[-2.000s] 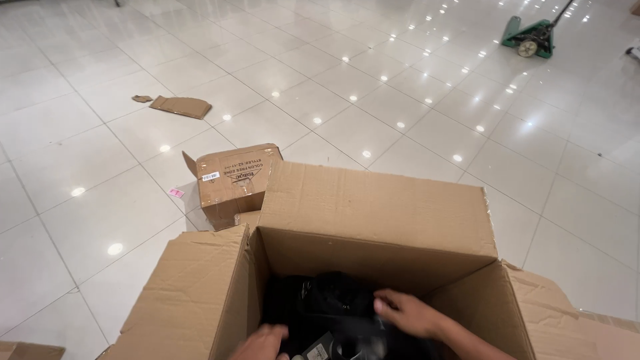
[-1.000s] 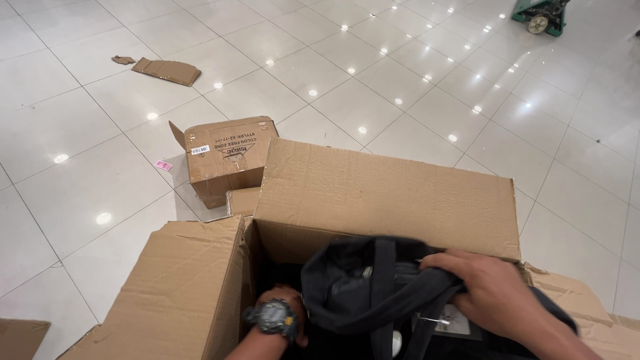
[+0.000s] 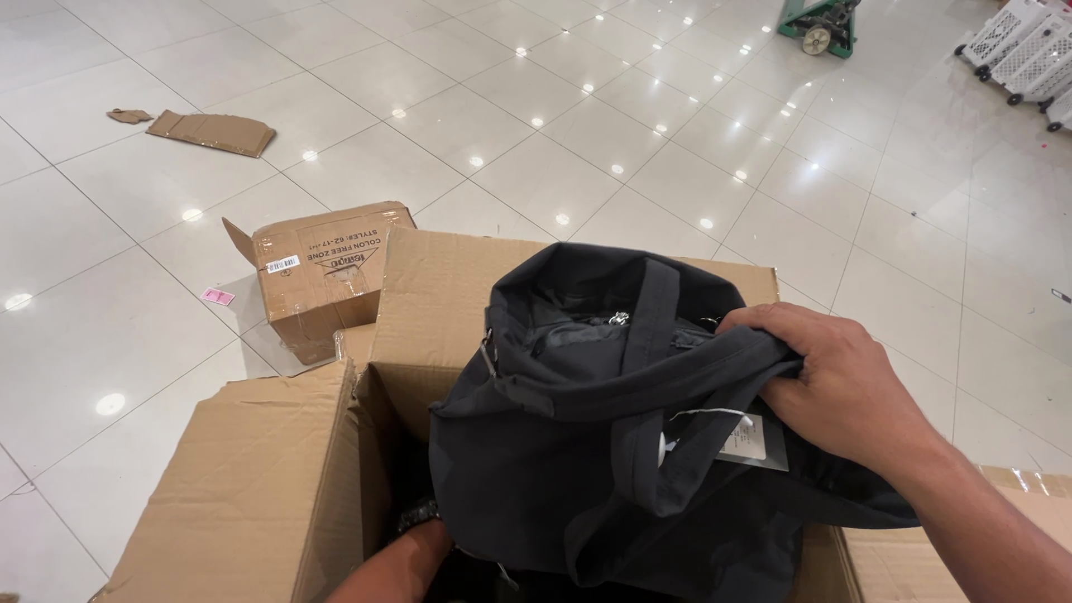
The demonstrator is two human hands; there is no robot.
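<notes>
A black fabric bag (image 3: pixel 536 469) with two straps, a zipper and a hang tag (image 3: pixel 745 439) on a white string rises out of an open cardboard box (image 3: pixel 444 301). My right hand (image 3: pixel 829 377) grips the bag's upper rim on the right side, with the fabric bunched between thumb and fingers. Down inside the box at the left is my left arm, wearing a dark wristwatch (image 3: pixel 419 515); the left hand (image 3: pixel 431 536) is mostly hidden behind the bag, and its fingers cannot be seen. The box's contents under the bag are dark and hard to make out.
A smaller printed cardboard box (image 3: pixel 327 268) stands just beyond the large box, near a pink card (image 3: pixel 218 296). Cardboard scraps (image 3: pixel 213 132) lie on the tiled floor. A green pallet jack (image 3: pixel 816 29) and white wheeled plastic crates (image 3: pixel 1017 50) are at the upper right.
The black bag has been lifted from inside the box by my right hand, and it stands higher and more spread out. My left hand has gone behind the bag.
</notes>
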